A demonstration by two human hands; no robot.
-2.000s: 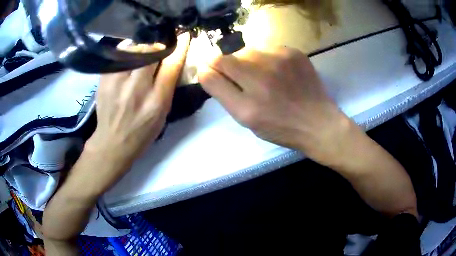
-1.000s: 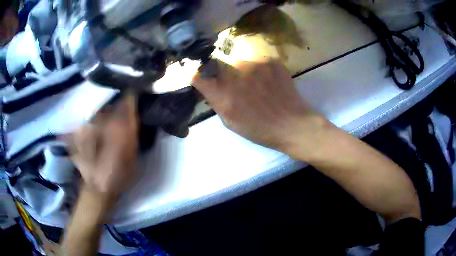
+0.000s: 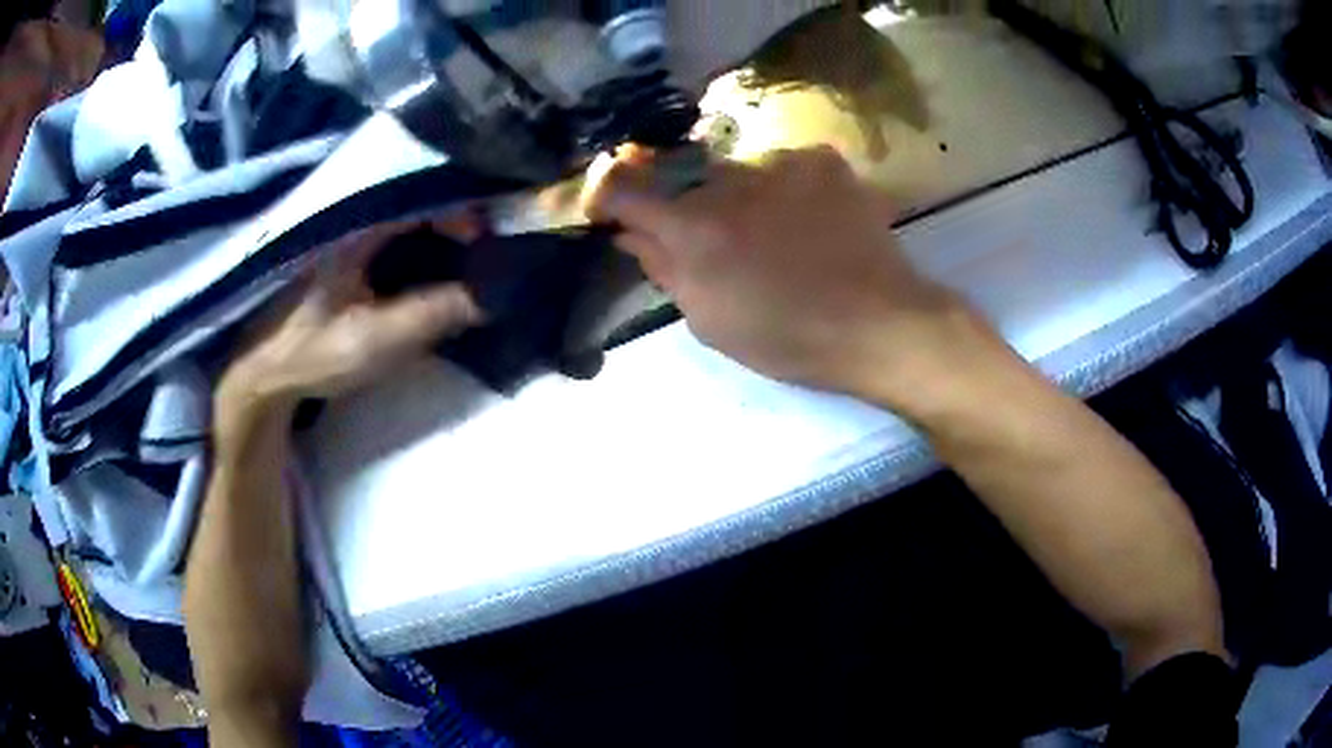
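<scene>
The black fabric piece [image 3: 533, 300] lies on the white table front-left of the sewing machine's needle area [image 3: 636, 124]. My left hand [image 3: 358, 329] is on its left part, thumb over the cloth and fingers partly hidden under dark fabric; it is blurred, so its grip is unclear. My right hand [image 3: 774, 249] is at the presser foot, its fingertips closed on the black fabric's edge there. The grey-white and black garment [image 3: 190, 278] lies in folds left of the machine, its black stripe running toward the needle. The needle itself is hidden.
Black scissors [image 3: 1201, 183] lie on the table at the right. The table's pale edge [image 3: 701, 533] curves across the front. A blue basket [image 3: 453, 716] and a yellow-handled tool [image 3: 76, 602] are at the lower left. Striped fabric [image 3: 1256, 439] hangs at the right.
My left hand has moved from beside the needle down and left, then up onto the cloth. More black fabric and striped garment show. My right hand stays by the presser foot.
</scene>
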